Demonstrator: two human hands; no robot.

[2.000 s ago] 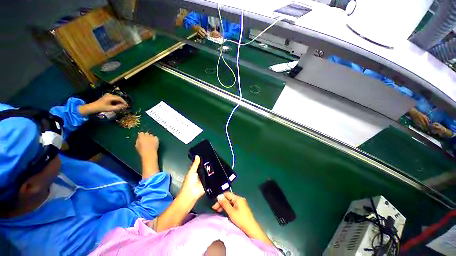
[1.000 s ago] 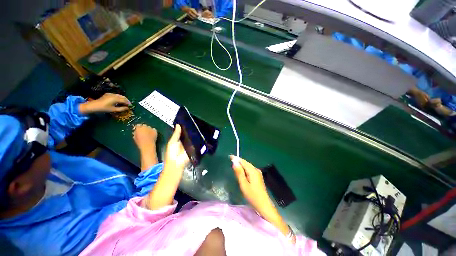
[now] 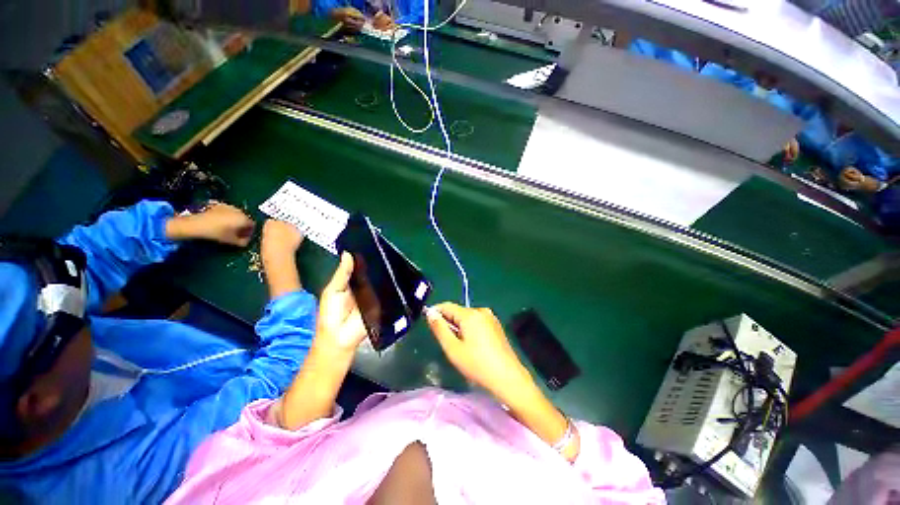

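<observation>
My left hand [image 3: 340, 311] holds two dark smartphones [image 3: 375, 281], overlapped and fanned apart, with small white labels near their lower ends. Their screens look black. My right hand [image 3: 466, 335] is at the lower right end of the phones, with thumb and fingertips pinched on the small white end of the charging cable [image 3: 434, 204]. The cable runs down from the top of the view to this hand. Whether the plug touches a phone cannot be told. A third dark smartphone [image 3: 545, 349] lies flat on the green bench to the right of my right hand.
A person in blue sits at the left, hands [image 3: 280, 238] by a printed label sheet [image 3: 301, 212]. A cream metal box [image 3: 715, 404] with black leads stands at the right. A metal-edged line [image 3: 493, 178] crosses behind the bench. Other workers' hands show at the far side.
The earlier lit charging symbol no longer shows. The phones were separated from the cable end and fanned; now my right hand has brought the cable end left, close to them. The neighbour's hands have moved together.
</observation>
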